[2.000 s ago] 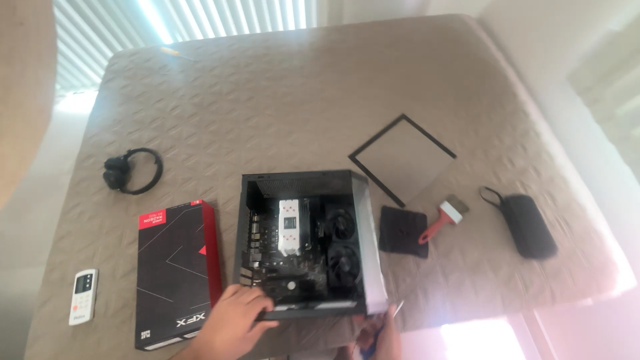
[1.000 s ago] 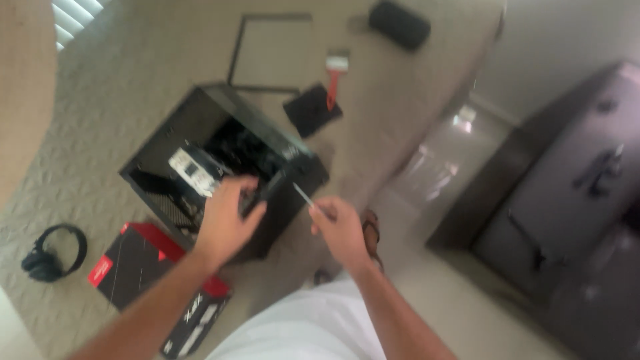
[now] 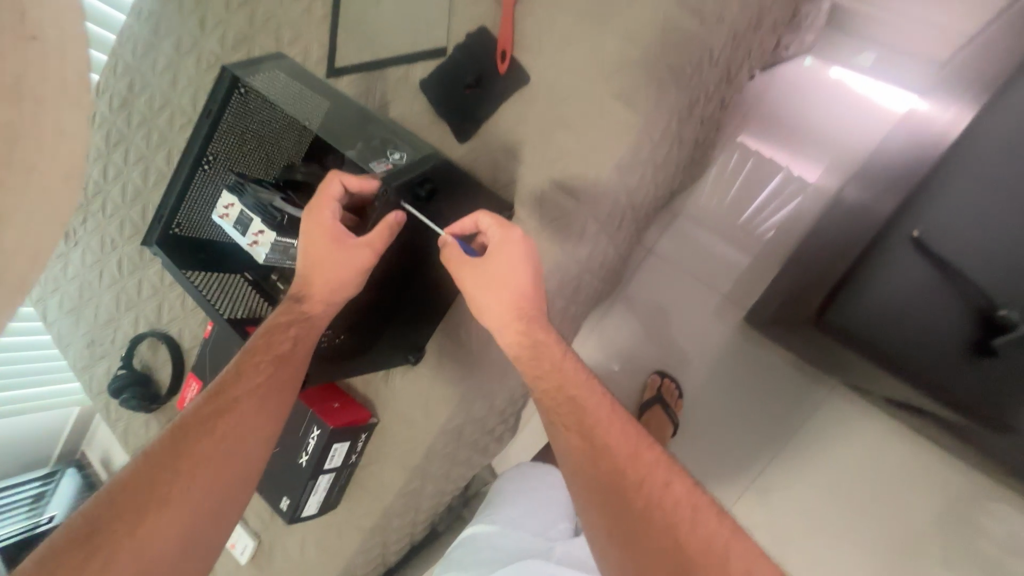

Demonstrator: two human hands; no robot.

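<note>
A black computer case (image 3: 376, 320) with an open side stands tilted in view on the quilted bedspread. Inside it shows a white and black CPU cooler (image 3: 254, 228). My left hand (image 3: 340, 240) rests at the case's upper edge, thumb and fingers around a corner of the panel; whether it pinches a small part there is hidden. In my right hand (image 3: 492, 268) is a screwdriver (image 3: 424, 219) with a blue handle and a thin metal shaft. Its tip is at the case panel, close to my left thumb; contact cannot be told.
An XFX box (image 3: 300, 456) lies beside the case, with headphones (image 3: 144, 372) to its left. Beyond the case are a dark-framed panel (image 3: 388, 62), a black cloth (image 3: 472, 84) and a red-handled brush (image 3: 506, 40). A white remote (image 3: 242, 542) lies near the box. Dark furniture (image 3: 904, 264) stands right.
The view has swung and come closer to the case. My left hand has gone from the case's near edge to its panel corner, and the screwdriver tip is now beside that hand.
</note>
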